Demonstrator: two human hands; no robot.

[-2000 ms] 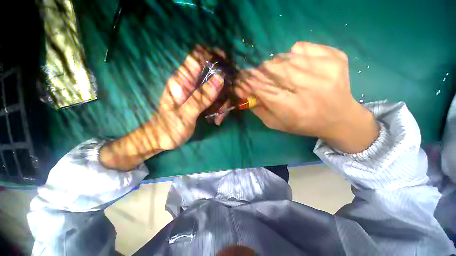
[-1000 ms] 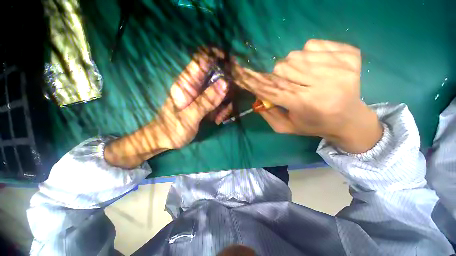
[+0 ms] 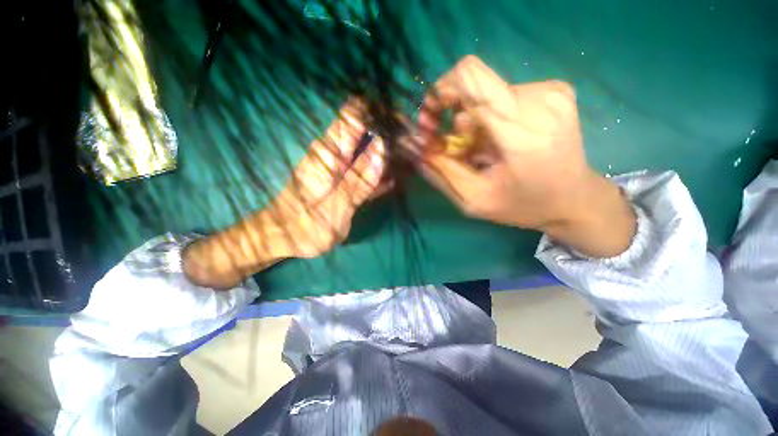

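My left hand is closed around a small dark device housing, of which only a sliver shows between thumb and fingers. My right hand is just right of it, its fingers curled around the yellow-orange handle of a screwdriver. The screwdriver's shaft cannot be made out. Dark hair strands hang over both hands and blur the space between the fingertips, so whether the tool touches the housing cannot be told.
A shiny clear bag with yellow-white contents lies on the green mat at left. A black divided tray is at far left. A slim dark tool lies near the bag. Small bright specks dot the mat at right. Another person's pale sleeve is at the right edge.
My right hand has turned and its fingers have curled up around the screwdriver handle. The metal shaft, visible before below the fingers, no longer shows. My left hand has barely moved.
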